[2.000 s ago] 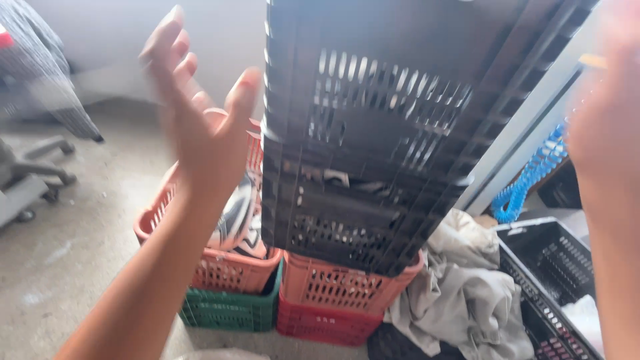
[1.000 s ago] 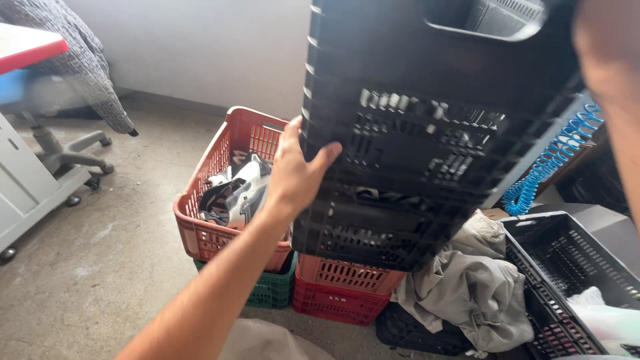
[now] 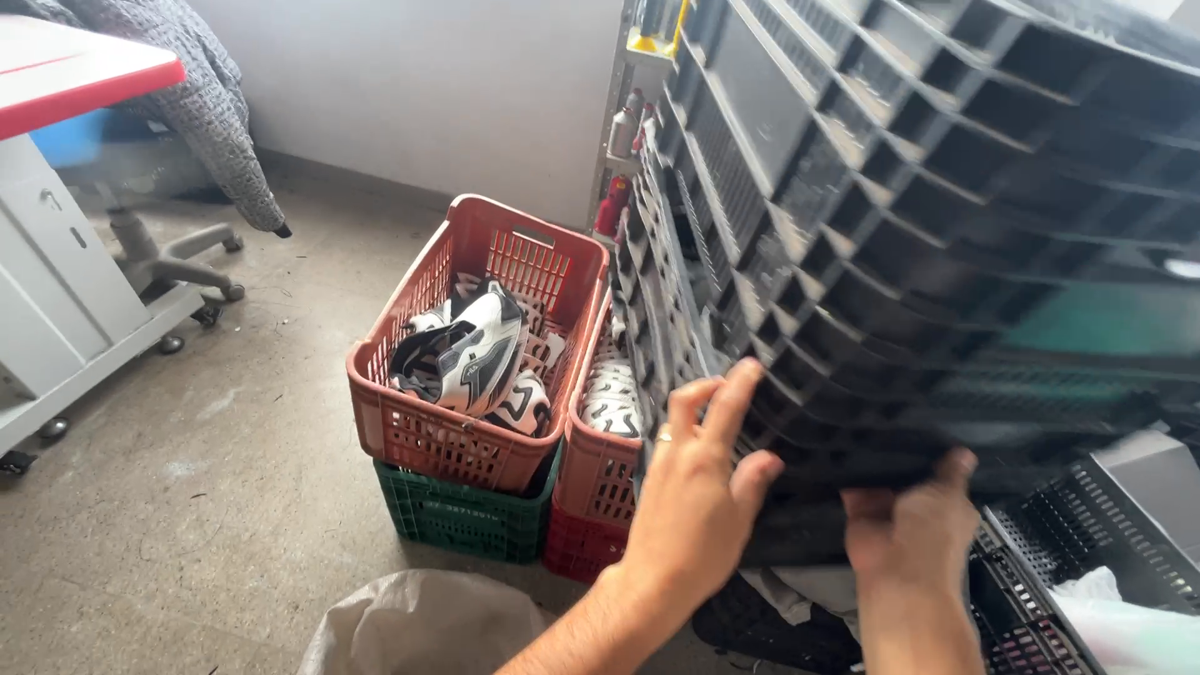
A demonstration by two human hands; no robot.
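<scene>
Black plastic crates [image 3: 844,216], blurred and tilted, fill the upper right of the head view. My left hand [image 3: 703,469], with a ring on one finger, touches the lower left of the crates, fingers spread against the ribs. At their lower edge my right hand [image 3: 914,525] grips from below, its fingertips partly hidden. Left of them, a red-orange plastic crate [image 3: 398,412] with black and white shoe uppers [image 3: 483,352] rests on a green crate [image 3: 464,516]. Beside it a second orange crate [image 3: 600,464] holds white shoe parts [image 3: 611,398] and stands on a red crate [image 3: 581,544].
A white cabinet [image 3: 66,281], a red-edged table [image 3: 94,84] and a wheeled chair base [image 3: 155,253] stand at left. A whitish sack [image 3: 422,623] is at the bottom. Another black crate [image 3: 1106,525] with pale plastic lies lower right. Shelving with bottles [image 3: 623,131] stands behind.
The black crates, upright before, are now tilted, showing a ribbed side. My left hand has moved down along them. My right hand, raised at the right edge before, is now at their lower edge.
</scene>
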